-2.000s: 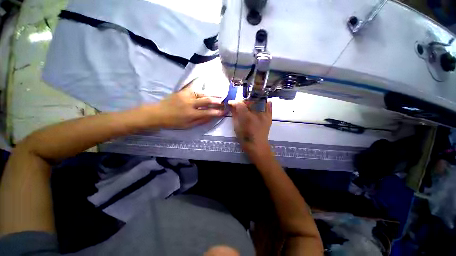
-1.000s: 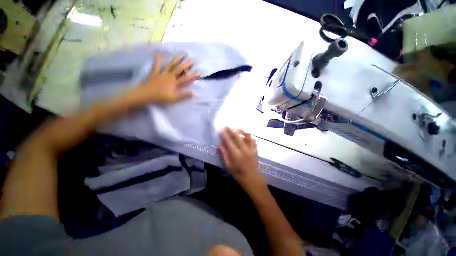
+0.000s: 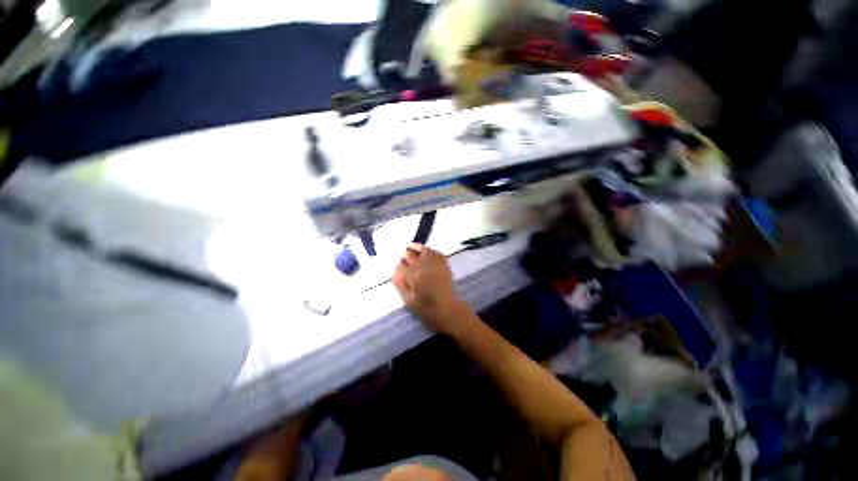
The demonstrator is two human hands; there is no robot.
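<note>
The picture is blurred. My right hand [image 3: 428, 284] is on the machine bed with its fingers closed on the lower end of a short dark strip [image 3: 426, 225], just below the machine head. My left hand is not visible; only some blurred skin shows below the table edge. A light grey panel [image 3: 141, 333] with a dark stripe lies on the table at the left. The white sewing machine head [image 3: 395, 174] stands above the bed. A small blue-purple piece [image 3: 346, 261] is beside the presser foot area.
A thin dark tool [image 3: 484, 240] lies on the bed right of my hand. A wide navy cloth [image 3: 198, 80] spreads behind the table. Cloth scraps [image 3: 649, 376] are heaped below right, and more mixed cloth [image 3: 687, 207] lies beyond the machine's right end.
The view has swung right. The grey panel lies flat at the left, away from my hands. My right hand has left the panel and taken a dark strip; my left hand has gone out of sight.
</note>
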